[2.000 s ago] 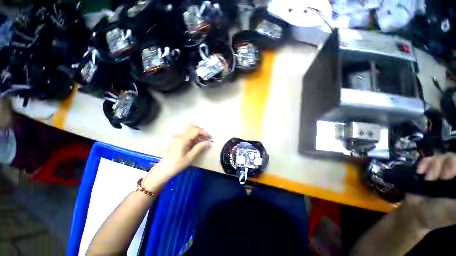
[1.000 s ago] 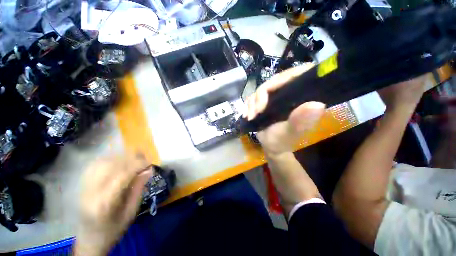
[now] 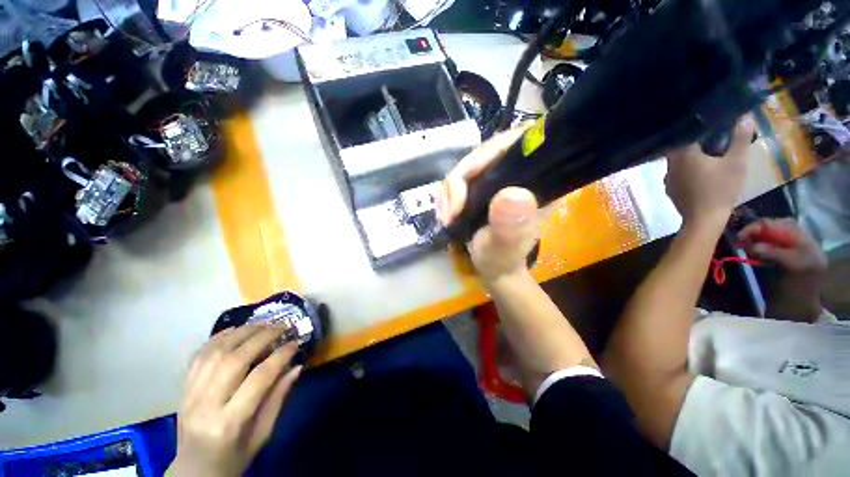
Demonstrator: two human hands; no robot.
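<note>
My right hand (image 3: 499, 224) is wrapped round the black electric screwdriver (image 3: 596, 121) with a yellow band. Its lower end is at the silver pickup block on the front of the grey screw feeder (image 3: 405, 158); the tip is hidden or too small to see. My left hand (image 3: 233, 387) lies over the near side of a round black camera housing (image 3: 312, 317) at the bench's front edge. A silvery circuit board (image 3: 287, 315) shows in the housing, beyond my fingertips.
Several black housings with boards (image 3: 182, 140) stand at the left. White round housings (image 3: 247, 26) lie behind the feeder. A blue bin (image 3: 149, 452) is at the lower left. A neighbouring person's arm (image 3: 690, 252) reaches onto the bench at the right.
The view has swung right since the oldest frame. My right hand has brought the screwdriver to the feeder's front. My left hand has come onto the housing, which it was beside before.
</note>
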